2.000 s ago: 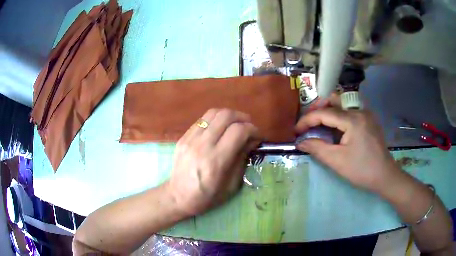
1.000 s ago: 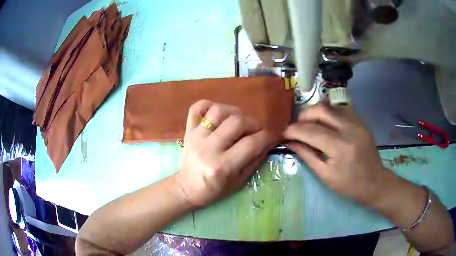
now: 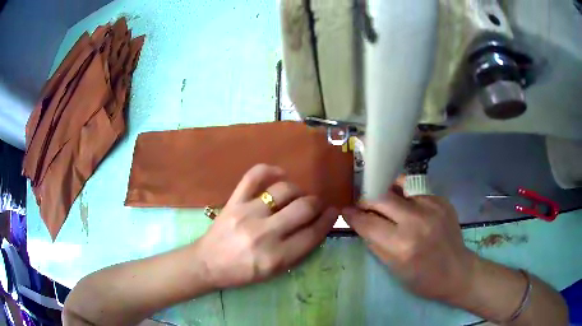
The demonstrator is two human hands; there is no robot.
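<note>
A rust-brown folded cloth panel (image 3: 210, 164) lies flat, its right end by the sewing machine's needle area and a tiny yellow piece (image 3: 348, 145). My left hand (image 3: 265, 229), with a ring, rests on the panel's lower edge, fingers bent, thumb and fingertips at the lower right corner. My right hand (image 3: 411, 245) has its fingertips at the same corner, pinching the cloth edge. A small metal piece (image 3: 210, 212) shows at the lower edge beside my left hand. The needle is hidden behind the machine head.
The cream-white machine head (image 3: 402, 76) fills the upper right, with a silver knob (image 3: 501, 89) and a whitish knob (image 3: 418, 184). Red-handled snips (image 3: 537, 205) lie on the grey bed (image 3: 485, 159). A fanned brown cloth stack (image 3: 80, 121) lies on the pale green-blue table (image 3: 210, 76) at left.
The view has shifted, with the machine head larger. My right hand has let its fingers close in to the panel's lower right corner, near my left fingertips. The panel looks little moved.
</note>
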